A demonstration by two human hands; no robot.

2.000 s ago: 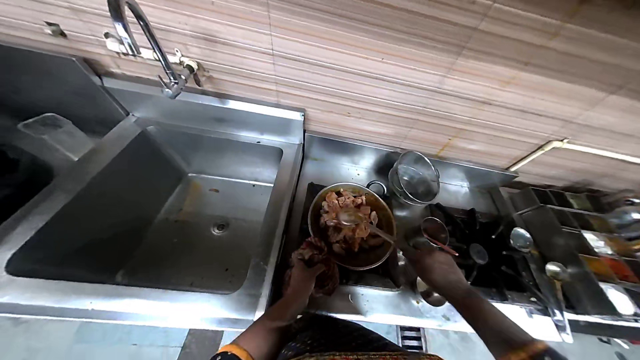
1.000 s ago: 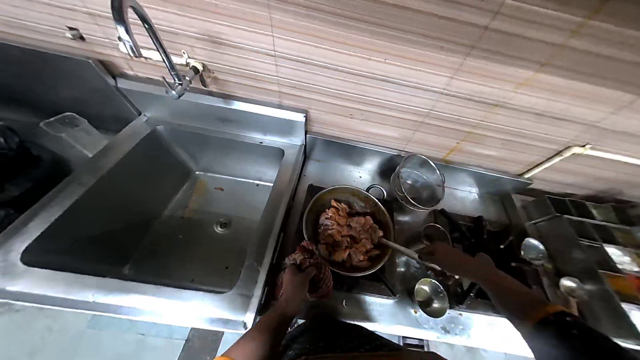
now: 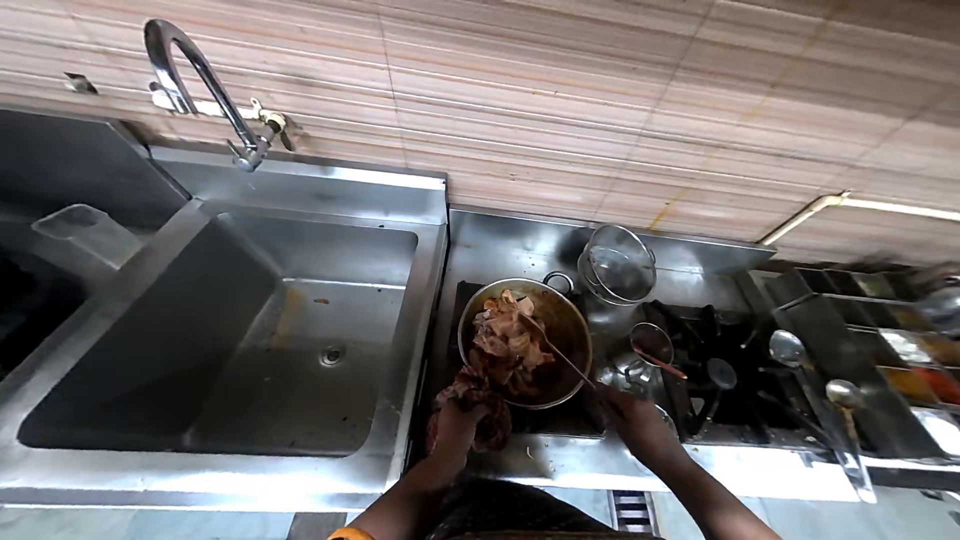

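A round metal pan (image 3: 574,330) with a looped handle sits on the stove, holding pieces of reddish-brown food (image 3: 510,337), perhaps meat, heaped toward its left side. My left hand (image 3: 459,427) grips a bunched dark red cloth (image 3: 491,424) against the pan's near left edge. In my right hand (image 3: 637,420) is the handle of a long cooking spoon (image 3: 559,352), whose head rests among the pieces. The pan's rim under the cloth is hidden.
Left of the stove lies a steel sink (image 3: 315,375) under a curved faucet (image 3: 202,75). Behind the pan stands a wire-rimmed strainer or bowl (image 3: 619,264). To the right are a small pot (image 3: 652,343), a black burner (image 3: 721,373), ladles (image 3: 786,348) and a spice tray (image 3: 907,382).
The food, spread in the middle of the pan a second ago, is now heaped toward its left side. The spoon's head has moved with it. Both hands keep their hold.
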